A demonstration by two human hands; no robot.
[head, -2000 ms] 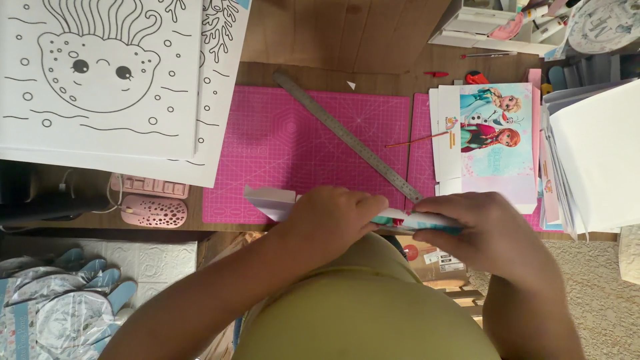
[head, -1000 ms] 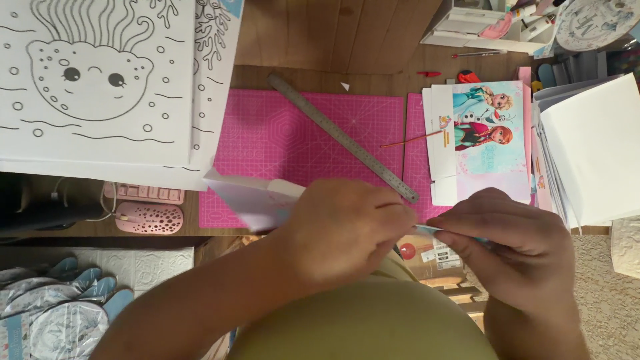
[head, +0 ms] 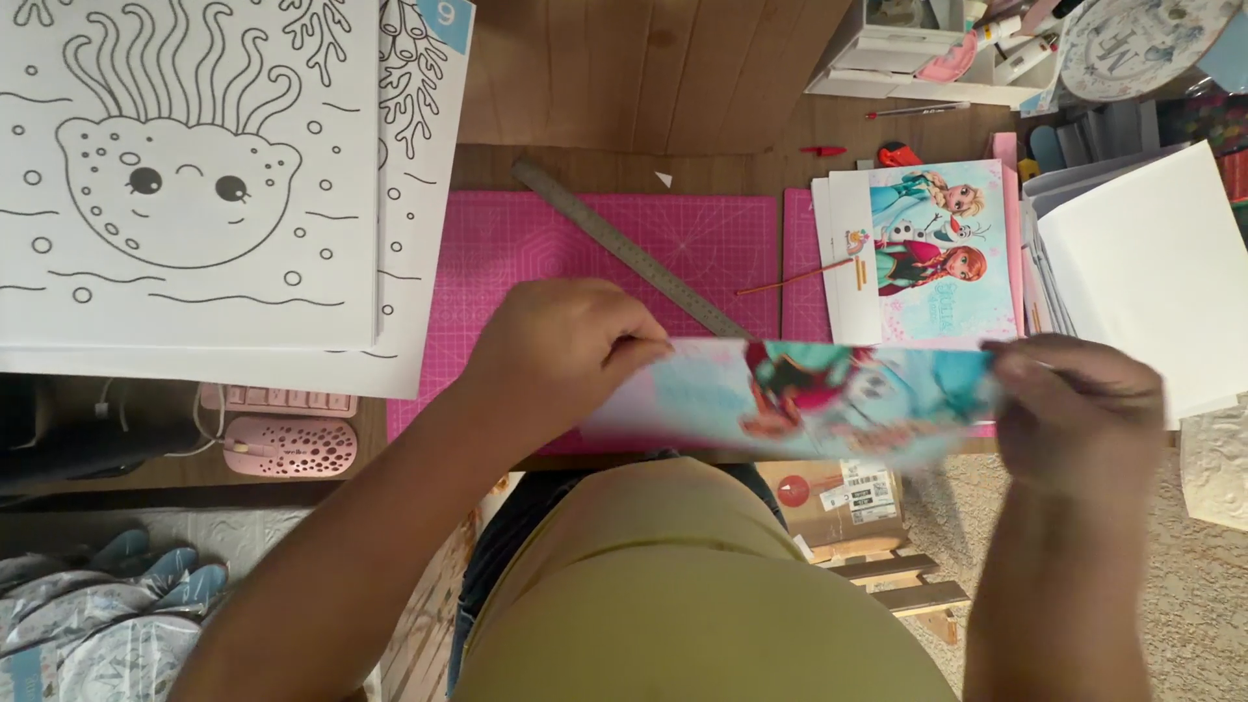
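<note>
Between both hands, over the near edge of the desk, is a folded printed paper sheet with cartoon figures, its lower part blurred. My left hand pinches its left end between thumb and fingers. At its right end, my right hand grips the upper corner. Beyond the sheet, a metal ruler lies diagonally on a pink cutting mat. To the right, a stack of similar printed sheets rests partly on a second pink mat, with a thin reddish stick at its left edge.
Coloring pages cover the desk's left side, above a pink mouse and a pink keyboard. White papers are piled at right. A red cutter, a red pen cap and a white organizer stand or lie farther back.
The printed sheet, mostly hidden by my hands before, now shows its picture side between them. My hands have moved apart, the right one to the right.
</note>
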